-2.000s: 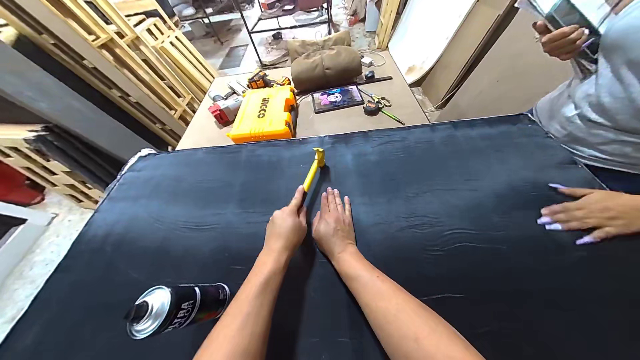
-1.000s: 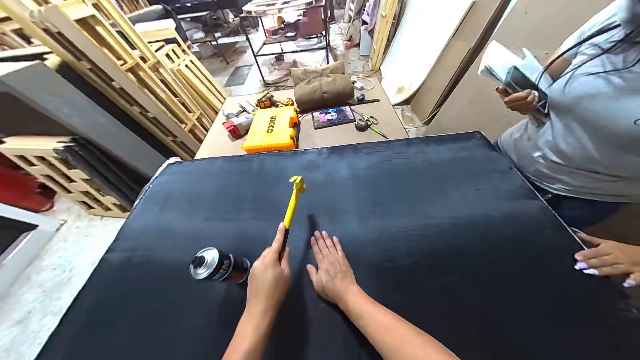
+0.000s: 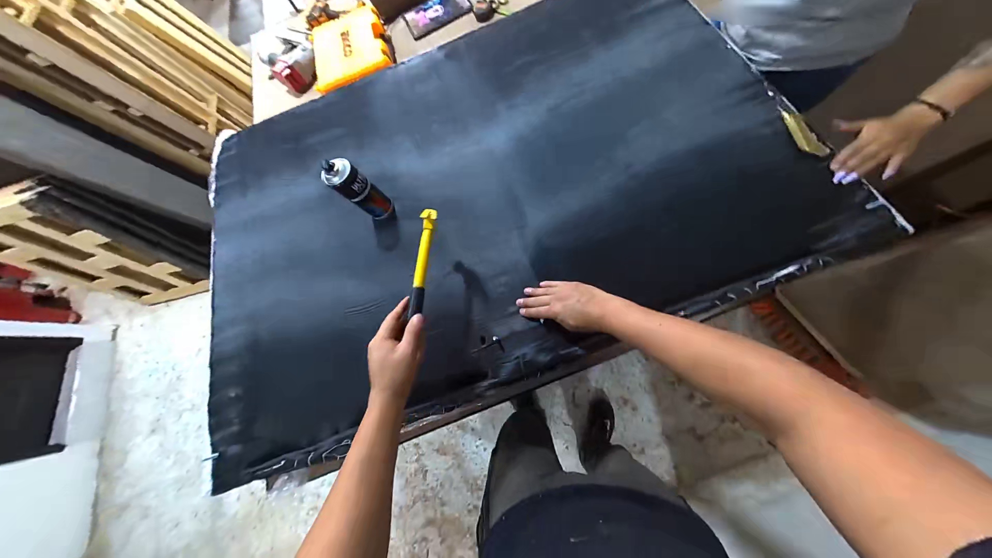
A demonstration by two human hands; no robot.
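Observation:
My left hand (image 3: 397, 353) grips the black handle end of a yellow hammer-like tool (image 3: 424, 252), its small yellow head raised above black fabric. The fabric (image 3: 480, 170) covers a large flat panel. My right hand (image 3: 564, 304) lies palm down on the fabric near the panel's close edge, fingers pointing left. A black spray can (image 3: 358, 188) with a pale top stands on the fabric, up and left of the tool. Small dark metal bits (image 3: 490, 342) lie between my two hands, too small to name. Loose white threads or staples run along the near edge.
Another person's hand (image 3: 883, 143) is by the panel's right edge, near a yellowish piece (image 3: 804, 134). Beyond the far edge are an orange tool case (image 3: 350, 48), a red tool (image 3: 293, 71) and a tablet (image 3: 435, 14). Wooden frames (image 3: 174, 50) are stacked at left.
My view has swung down to the near edge. My right hand has moved from the panel's middle toward that edge. The other person's hand is now off the fabric's top, beside its right edge.

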